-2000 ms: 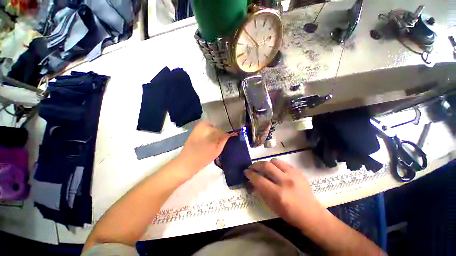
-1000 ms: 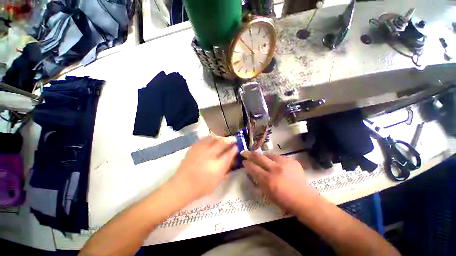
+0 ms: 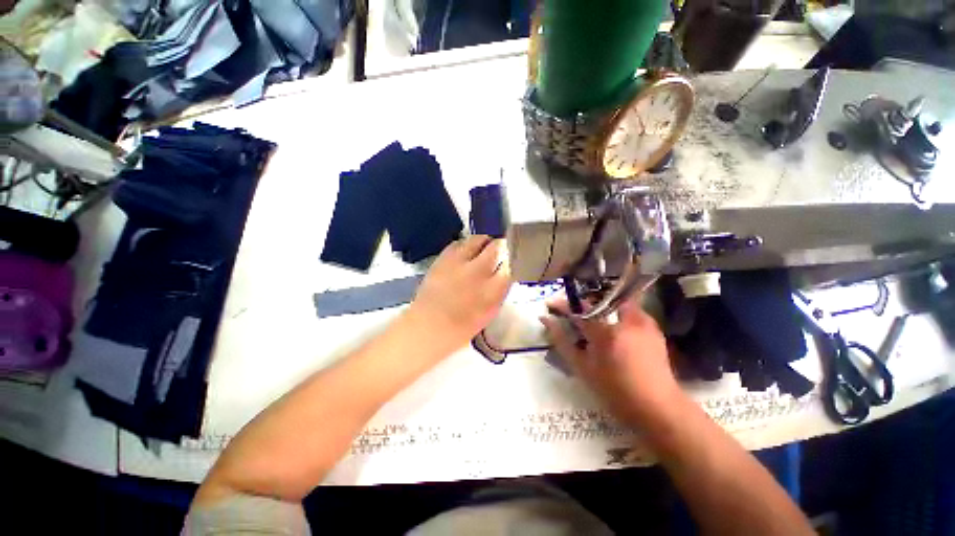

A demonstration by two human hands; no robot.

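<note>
My left hand (image 3: 462, 287) is at the left side of the off-white machine head (image 3: 733, 225), fingers bent and fingertips partly hidden. A small dark navy piece (image 3: 487, 209) shows just beyond it; I cannot tell whether the hand grips it. My right hand (image 3: 620, 354) is below the shiny metal guard (image 3: 641, 246), fingertips by the needle area and partly covered; what they hold cannot be made out. A grey-blue strip (image 3: 369, 297) lies flat left of my left hand. Small navy panels (image 3: 393, 204) lie behind the strip.
A long navy bundle (image 3: 173, 272) lies at the left. A dark heap (image 3: 749, 325) and black-handled scissors (image 3: 857, 379) lie right of my right hand. A wristwatch (image 3: 647, 126) and green cylinder (image 3: 597, 52) stand by the machine head. A purple item (image 3: 34, 312) is at far left.
The view has shifted, so the machine appears further right. My hands have moved apart from the dark piece between them; the left is beside the machine head, the right under the guard.
</note>
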